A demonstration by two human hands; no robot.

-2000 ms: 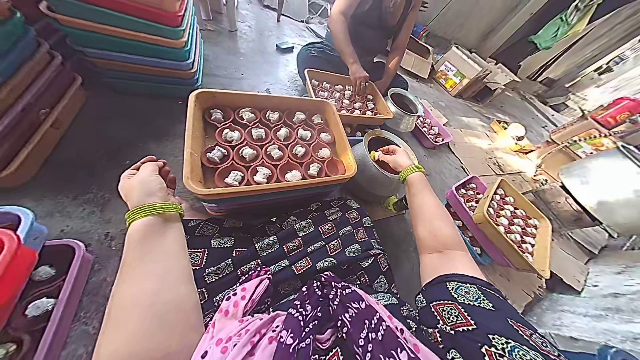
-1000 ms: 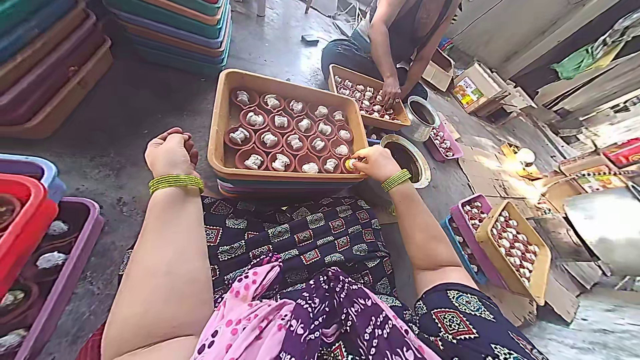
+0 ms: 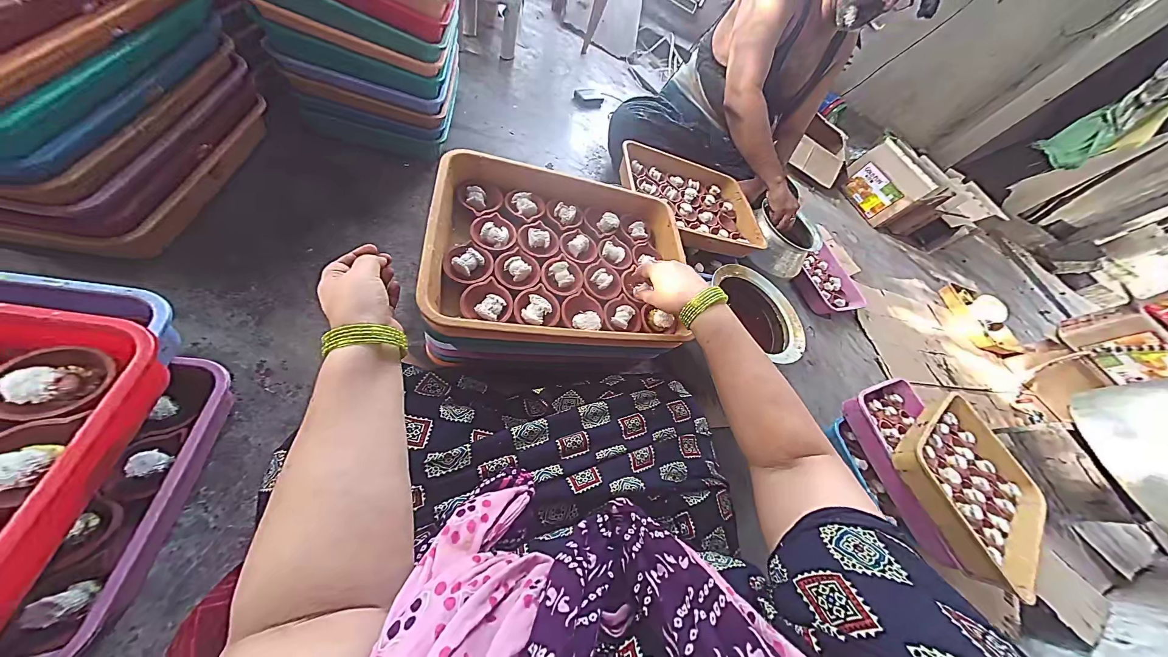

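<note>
An orange plastic tray (image 3: 429, 274) stands on stacked trays before me, filled with small reddish clay cups (image 3: 517, 271) that hold white, lumpy pieces. My left hand (image 3: 359, 287) hovers left of the tray, its fingers curled; whether it holds anything is hidden. Over the tray's right end, my right hand (image 3: 666, 285) reaches down to the cups, its fingertips hidden among them. Below it, the corner cup (image 3: 659, 319) carries a yellowish piece. Right of the tray is a round metal pot (image 3: 792, 315) with dark contents, close to my right wrist.
Opposite, a person (image 3: 757, 82) reaches into another metal pot (image 3: 803, 239) beside a filled orange tray (image 3: 744, 239). Stacked coloured trays (image 3: 365, 87) rise at the back left. Red (image 3: 137, 365) and purple trays (image 3: 205, 411) flank my left arm; filled trays (image 3: 1027, 547) and cardboard lie at right.
My right hand has moved from the pot to the tray's lower right corner, then slightly up along its right end. The other person's hand has gone from their tray into their pot.
</note>
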